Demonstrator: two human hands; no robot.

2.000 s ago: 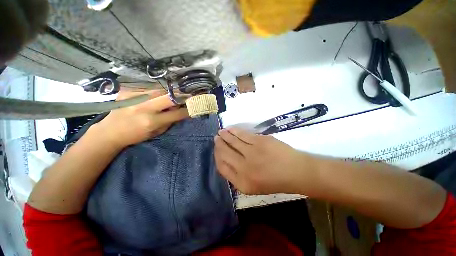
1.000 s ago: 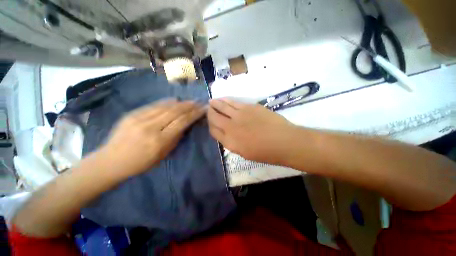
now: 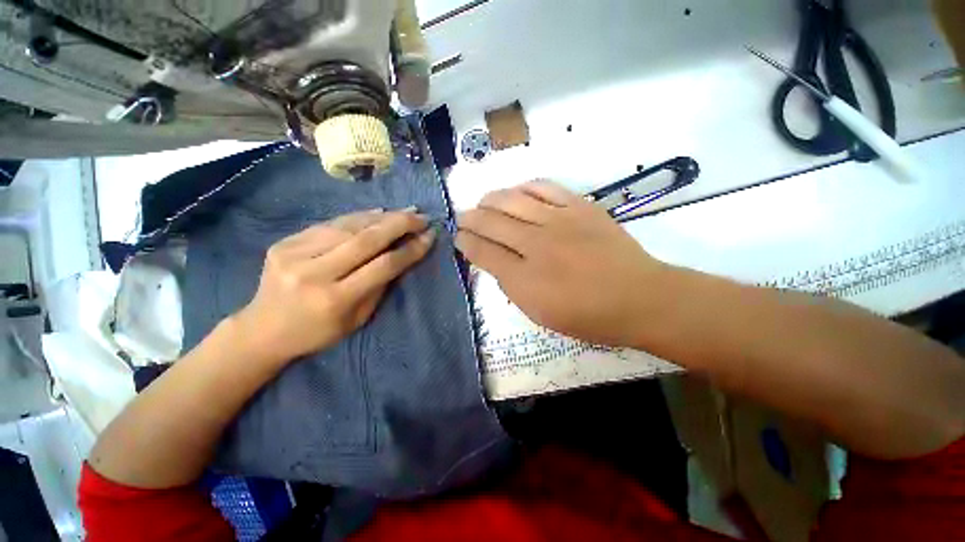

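The grey-blue trouser cloth point(image 3: 413, 371) lies on the machine bed and hangs down over the front edge towards the lap. Its top right part is under the sewing machine head point(image 3: 212, 64), beside the cream round knob point(image 3: 353, 144). My left hand point(image 3: 333, 277) lies on the cloth, fingertips pressing near its right edge. My right hand point(image 3: 561, 254) pinches that right edge with its fingertips, just below the needle area. The needle tip is hidden. White pocketing cloth point(image 3: 148, 307) shows at the left of the grey cloth.
Black thread snips point(image 3: 661, 182) lie right of my right hand. Black-handled scissors point(image 3: 820, 90) lie farther right, with a white-handled pointed tool point(image 3: 868, 138) across them. A round metal disc point(image 3: 476, 145) and a brown square point(image 3: 507, 125) sit beside the needle area. A cardboard box point(image 3: 767, 455) stands below the table.
My left hand has come from behind the knob down onto the cloth near my right hand. The cloth beside the knob is uncovered. The camera view has shifted.
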